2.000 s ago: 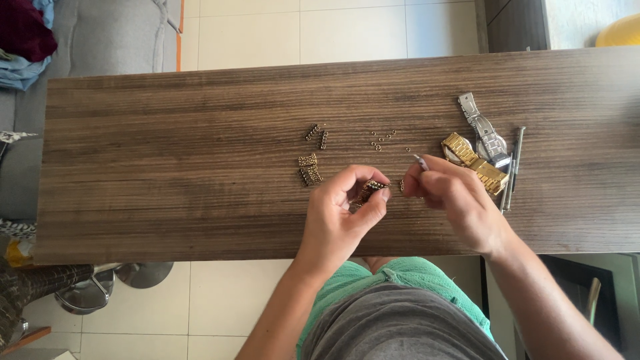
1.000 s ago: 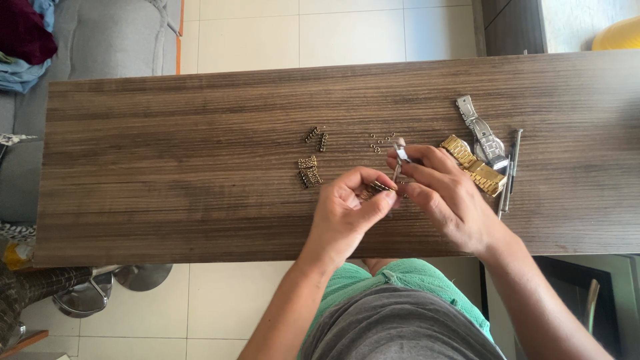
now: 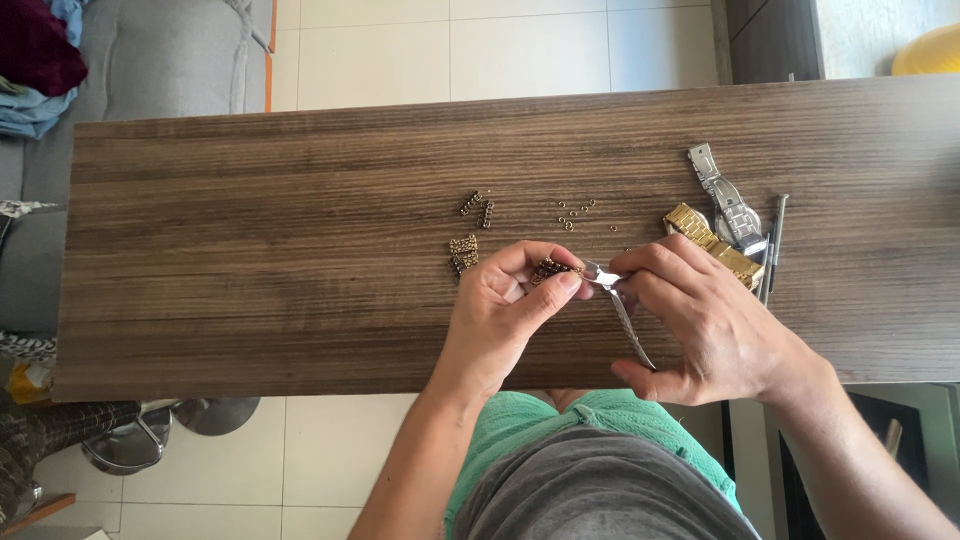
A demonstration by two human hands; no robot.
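Between thumb and fingers, my left hand [image 3: 514, 300] pinches a dark and gold metal chain piece [image 3: 553, 268]. My right hand [image 3: 694, 319] holds silver metal nippers [image 3: 606, 280], handles spread, with their jaws at the right end of that piece. Left of my left hand lie patterned gold links [image 3: 463, 246], partly behind it, and dark beaded links [image 3: 486, 214] just above. Several small metal rings [image 3: 568, 214] are scattered above the hands. A gold watch band [image 3: 697, 229] and a silver watch [image 3: 727, 199] lie beyond my right hand, which hides part of the gold one.
Slim metal rods or tools [image 3: 777, 240] lie right of the watches on the wood-grain table [image 3: 262, 262]. A grey sofa [image 3: 172, 60] with cloths stands at the upper left, a chrome-based stool [image 3: 131, 446] at the lower left. A yellow object [image 3: 930, 52] is at the upper right.
The nippers, mostly hidden in my right hand two seconds ago, have come to the piece in my left hand. Since one second ago, my right hand has spread along their handle. My left hand has barely moved.
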